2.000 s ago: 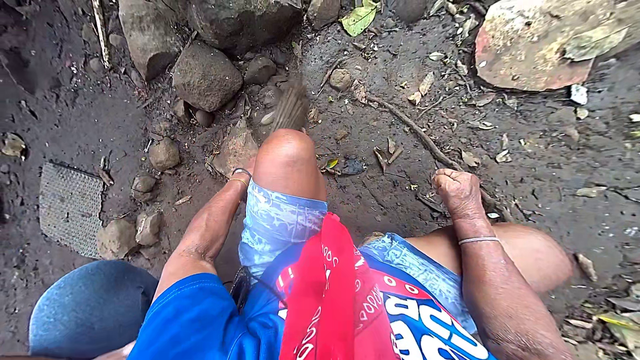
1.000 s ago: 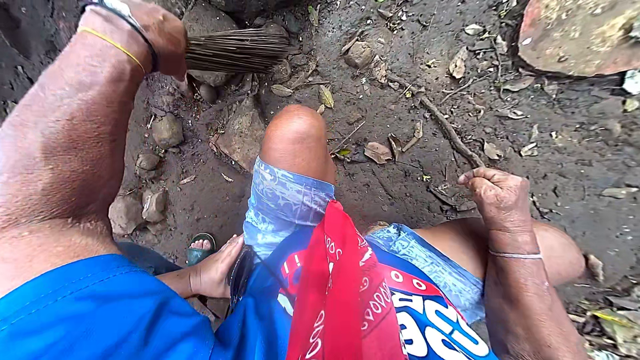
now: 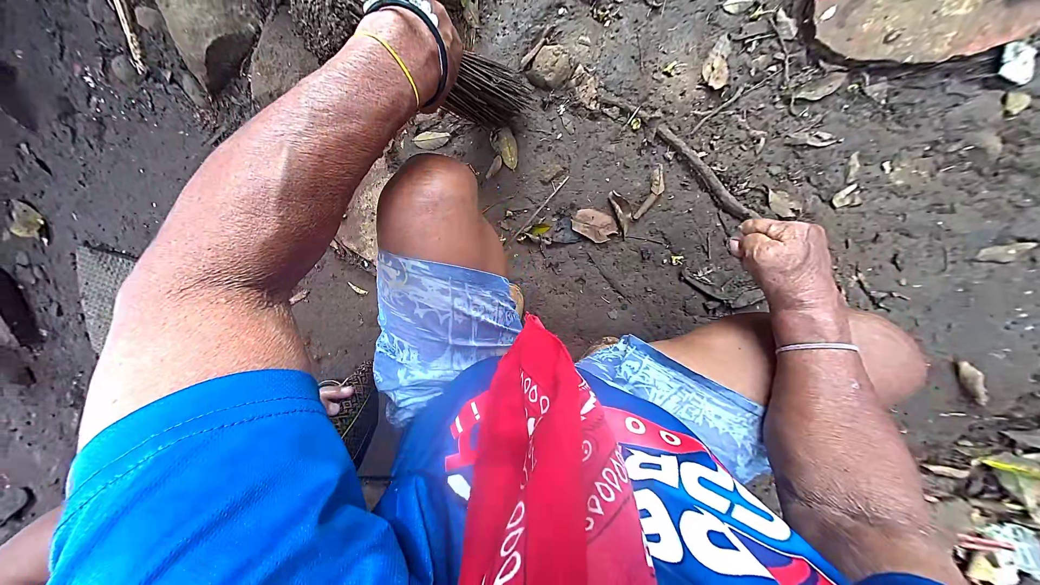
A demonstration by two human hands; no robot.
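Observation:
Near the top of the head view, my left hand point(image 3: 443, 49) is closed on a bundle of thin dark sticks point(image 3: 490, 88), a stick hand broom, whose bristle ends fan out to the right over the mud. A yellow band and a dark band circle that wrist. My right hand point(image 3: 784, 252) is a closed fist above my bent right knee, beside the end of a brown branch point(image 3: 707, 175) on the ground. Whether its fingers hold anything is hidden.
Stones point(image 3: 213, 36) lie at the upper left and a large flat stone point(image 3: 926, 31) at the upper right. Dry leaves point(image 3: 594, 225) are scattered on the mud. A textured mat point(image 3: 101, 288) is partly behind my left arm. Part of another person's foot point(image 3: 335, 396) shows beside my shorts.
My left hand and the stick bundle have moved to the right since one second ago. Two seconds ago that hand was lower, by my knee. My right hand has stayed near the branch.

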